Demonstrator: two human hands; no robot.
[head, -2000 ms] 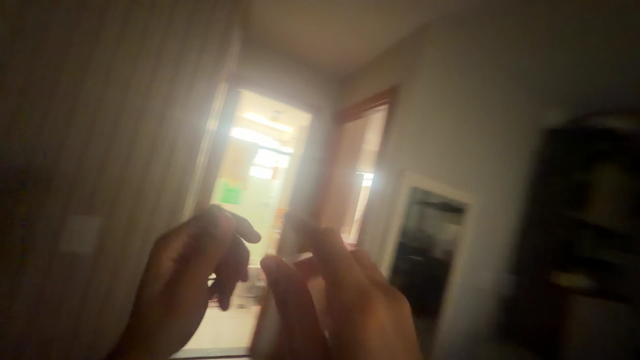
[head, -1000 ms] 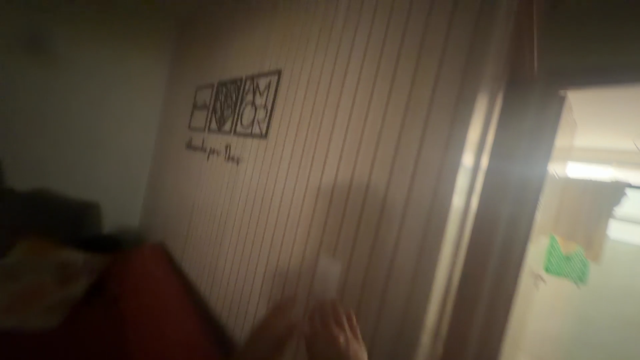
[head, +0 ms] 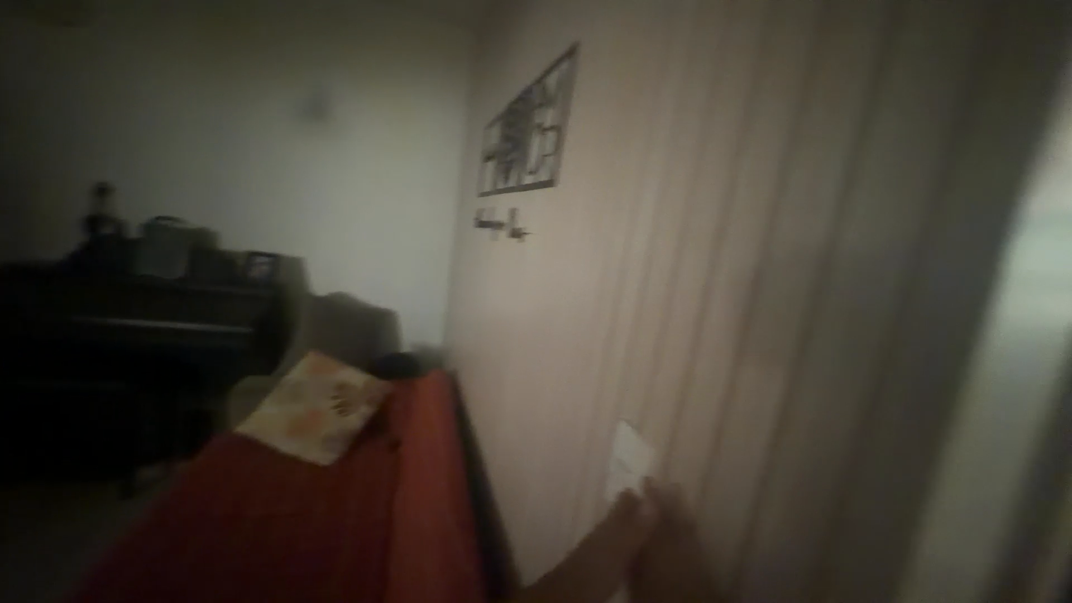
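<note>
Blurred, my left hand comes up from the bottom edge, its fingertips at the lower part of a pale wall plate, which looks like a light switch. Whether the fingers touch the plate cannot be told. Just to the right is a darker, smeared shape that may be my right hand; it could also be a shadow. No held object shows, and the fingers are too blurred to tell whether they are apart.
A red-covered sofa with a patterned cushion stands along the grooved wall. Dark metal wall art hangs above. Far left, a dark piano-like piece of furniture carries several objects. A bright opening is at the right edge.
The view has swung left from the bright doorway to the sofa and wall. Both hands were raised close together before the doorway; now at least one is low by the wall plate.
</note>
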